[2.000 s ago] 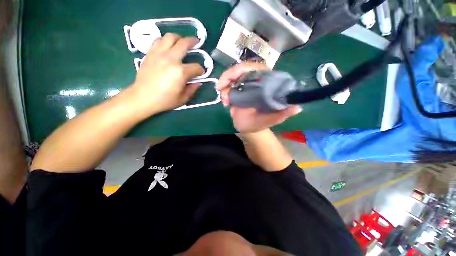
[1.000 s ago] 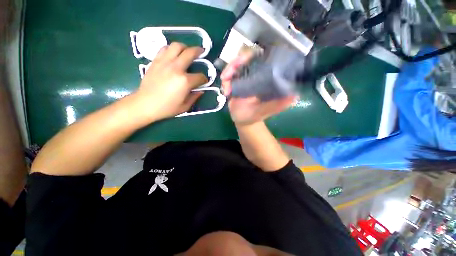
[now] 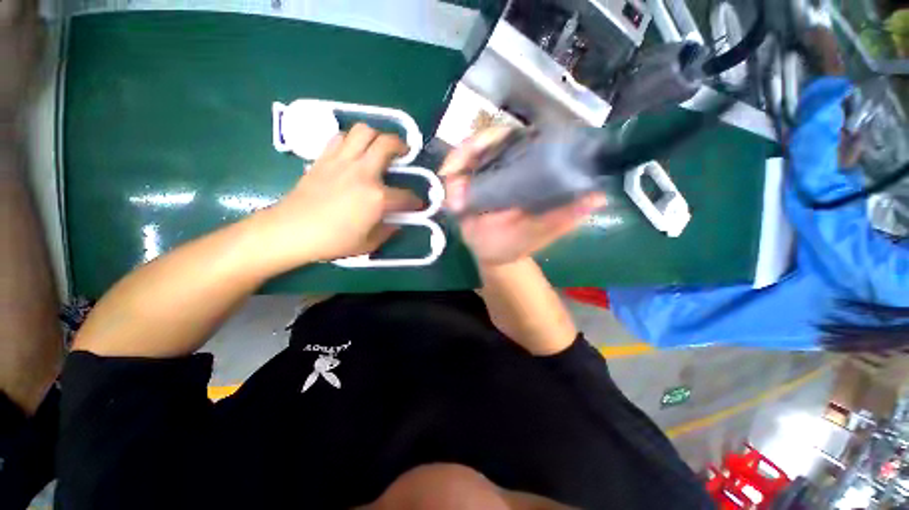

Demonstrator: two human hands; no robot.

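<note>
Three white looped plastic housings (image 3: 311, 127) lie side by side on the green bench, their open loops toward the right. My left hand (image 3: 349, 194) lies over the middle and nearest ones with its fingers on them, hiding their solid ends. My right hand (image 3: 508, 214) is wrapped around a grey electric screwdriver (image 3: 538, 171), blurred, with a black cord at its rear. The screwdriver's front end is beside the loop ends of the housings; its bit cannot be made out.
A metal screw feeder box (image 3: 553, 60) stands behind my right hand, with a second grey screwdriver (image 3: 658, 78) beside it. Another white housing (image 3: 658, 199) lies at the right. A person in a blue sleeve (image 3: 718, 304) is at the right edge; another person's arm (image 3: 25, 219) is at the left.
The housings and my left hand appear slightly lower and further right in the view, as does the bench. My right hand still holds the screwdriver, its front end now beside the middle and nearest loops.
</note>
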